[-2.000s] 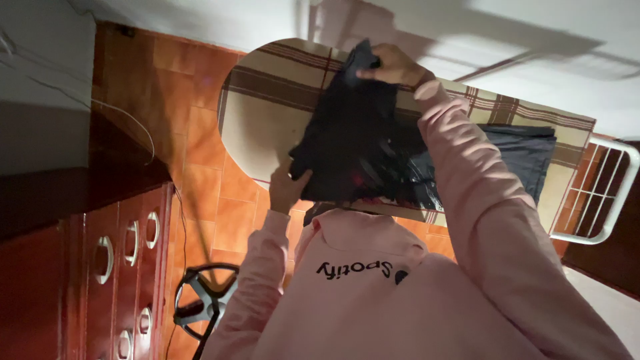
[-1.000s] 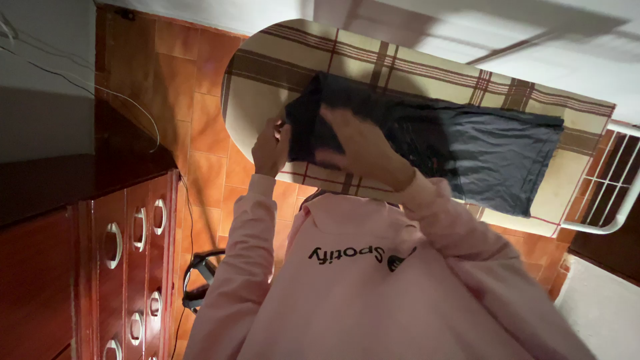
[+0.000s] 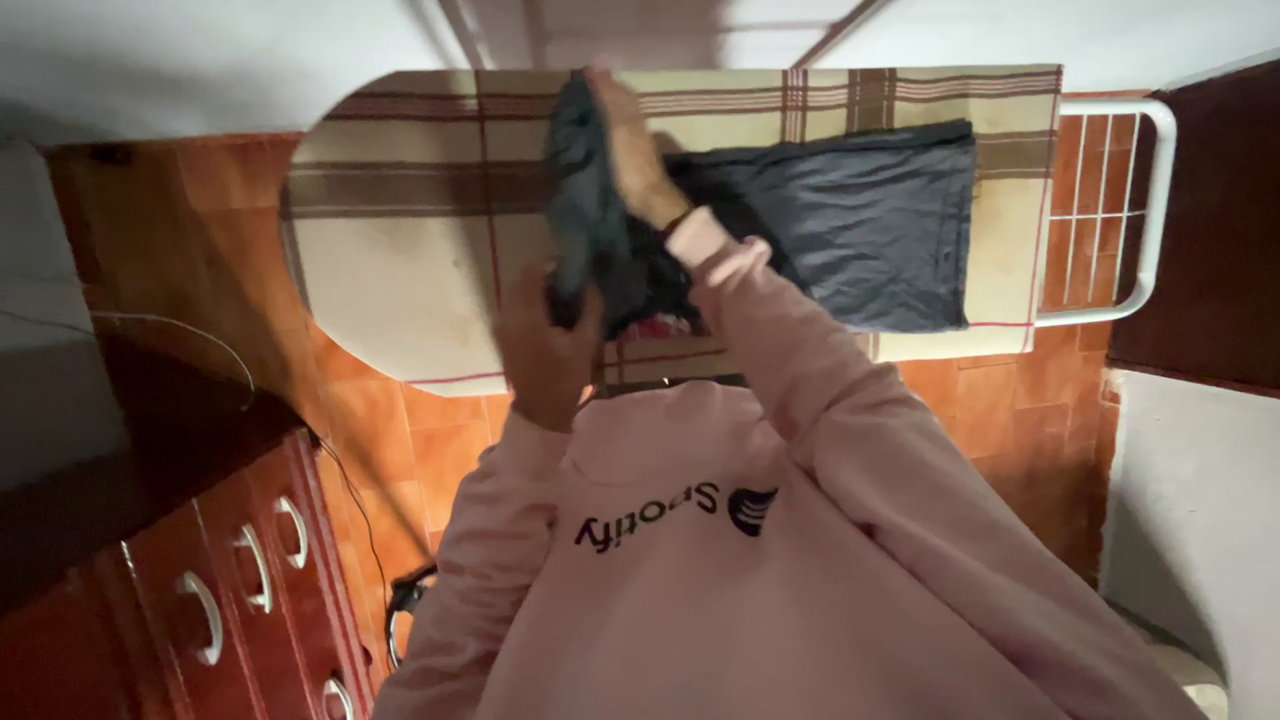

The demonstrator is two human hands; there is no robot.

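A dark garment [image 3: 880, 230], of a kind I cannot tell, lies lengthwise on a plaid-covered ironing board [image 3: 390, 270]. Its right part is flat and slightly wrinkled, while its left end is lifted and bunched. My right hand [image 3: 630, 150] is at the far edge of the raised end, fingers stretched along the cloth. At the near edge of that end is my left hand [image 3: 550, 345], blurred, with the dark cloth between thumb and fingers. A bit of red shows under the garment close to my body.
A white metal rack [image 3: 1150, 210] extends from the board's right end. The wall runs along the far side. At lower left stands a red-brown drawer cabinet [image 3: 230, 560] with pale handles, near a cable [image 3: 360, 500] and a dark object [image 3: 405, 600] on the tiled floor.
One second ago the garment's left end lay lower on the board; now it is raised and bunched. My right hand has moved from over the cloth to its far edge. The view has turned somewhat.
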